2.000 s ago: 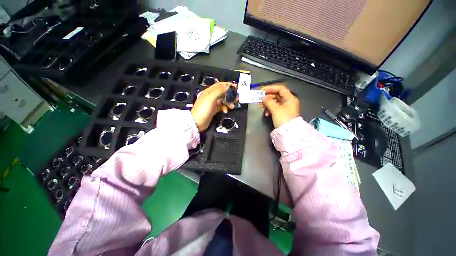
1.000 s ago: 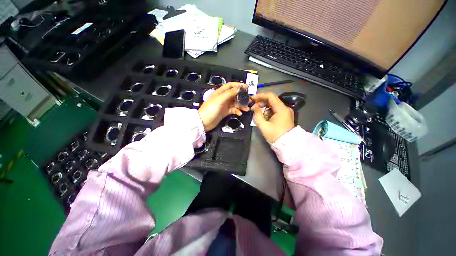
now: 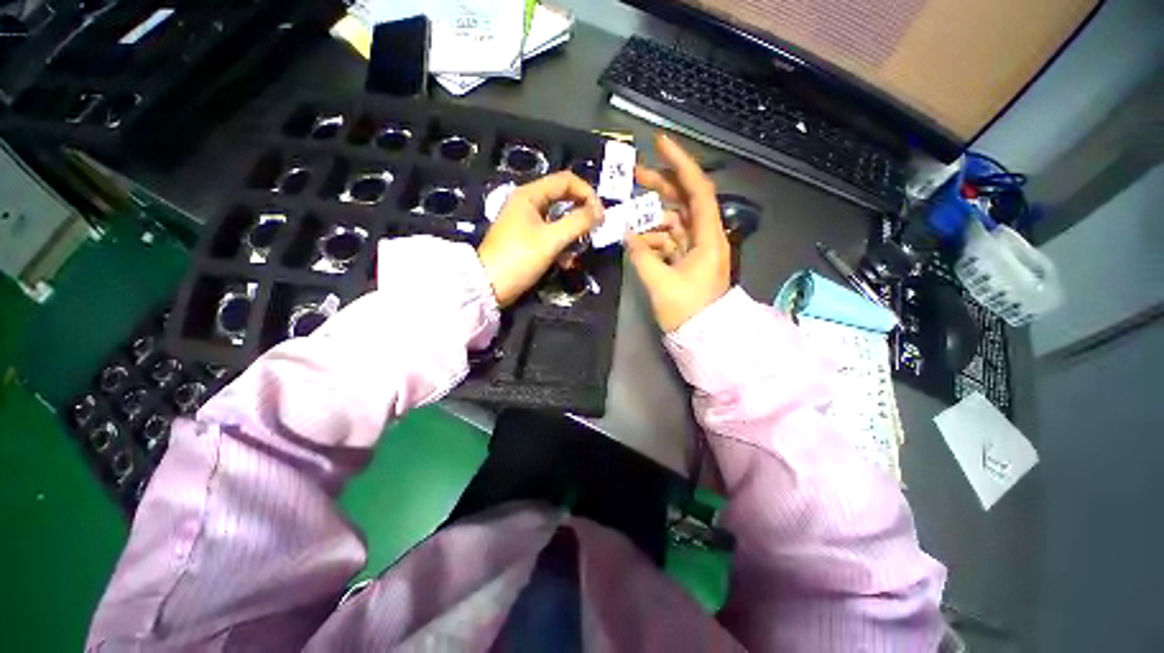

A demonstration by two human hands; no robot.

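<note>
A white printed barcode label (image 3: 627, 220) spans between my two hands over the right part of the black foam tray (image 3: 562, 390). My left hand (image 3: 530, 239) pinches its left end; a shiny bit shows below those fingers, mostly hidden, and I cannot tell whether a module is held there. My right hand (image 3: 687, 245) holds the label's right end between thumb and lower fingers, with the index finger raised. A second white label (image 3: 618, 168) lies at the tray's upper right corner. Round modules (image 3: 342, 245) with silvery rims sit in the tray pockets; one front right pocket is empty.
The keyboard (image 3: 753, 124) and monitor (image 3: 894, 51) stand behind. A black scanner (image 3: 738, 214) lies partly behind my right hand. A notebook (image 3: 836, 301), paper slip (image 3: 985, 447) and white basket (image 3: 1005, 272) are right. A smartphone (image 3: 398, 56) and papers (image 3: 475, 36) lie behind the tray.
One second ago my hands were together at a dark round module. Now the label shows between them, my right index finger is raised, and the view has shifted so the tray sits slightly higher and further left.
</note>
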